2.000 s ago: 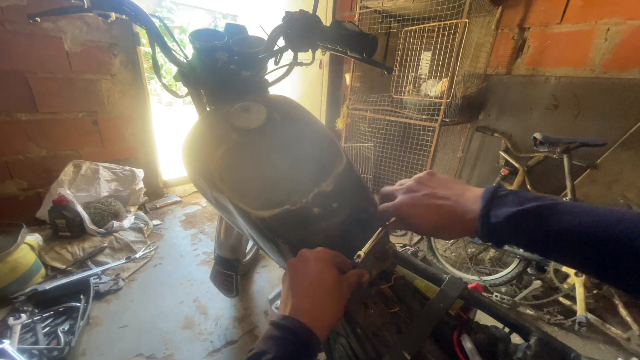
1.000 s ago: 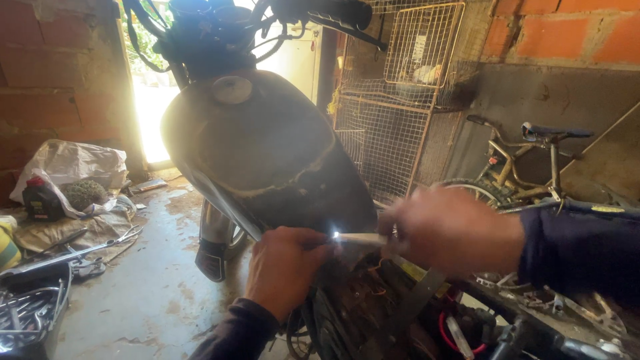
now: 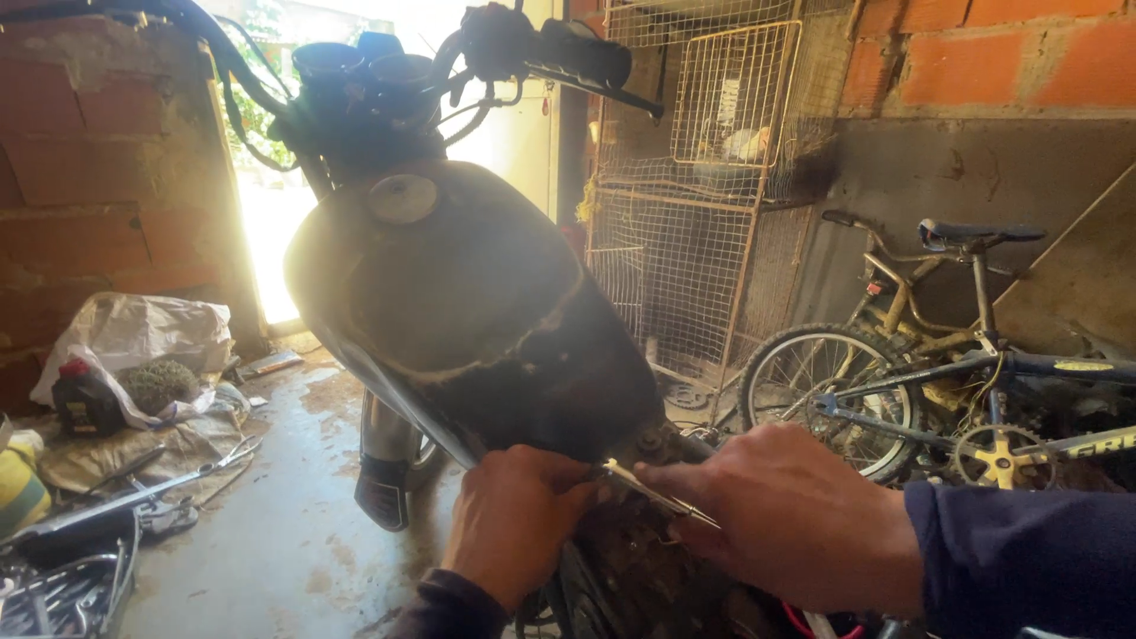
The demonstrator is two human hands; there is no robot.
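Observation:
A dark, worn motorcycle fuel tank [image 3: 461, 293] fills the middle of the view. My right hand [image 3: 790, 510] holds a slim metal wrench [image 3: 661, 493] just behind the tank's rear edge, its bright end pointing toward my left hand. Thumb and fingers of my left hand [image 3: 524, 519] come together by that end, low at the tank's rear; whether they grip the wrench or a small part is hidden. Beneath both hands lies the dark, exposed frame area of the motorcycle, with a round fitting [image 3: 652, 439] at the tank's rear corner.
Handlebars with a rubber grip [image 3: 595, 62] rise beyond the tank. At lower left are a tray of tools [image 3: 124, 577], a large wrench [image 3: 133, 501] and a dark bottle [image 3: 84, 399]. Wire cages [image 3: 683, 257] stand behind, and a bicycle [image 3: 941, 382] leans at the right.
The wrench, roughly level between my hands one second ago, now slants down toward my right hand. Both hands stay at the tank's rear. The view has shifted somewhat.

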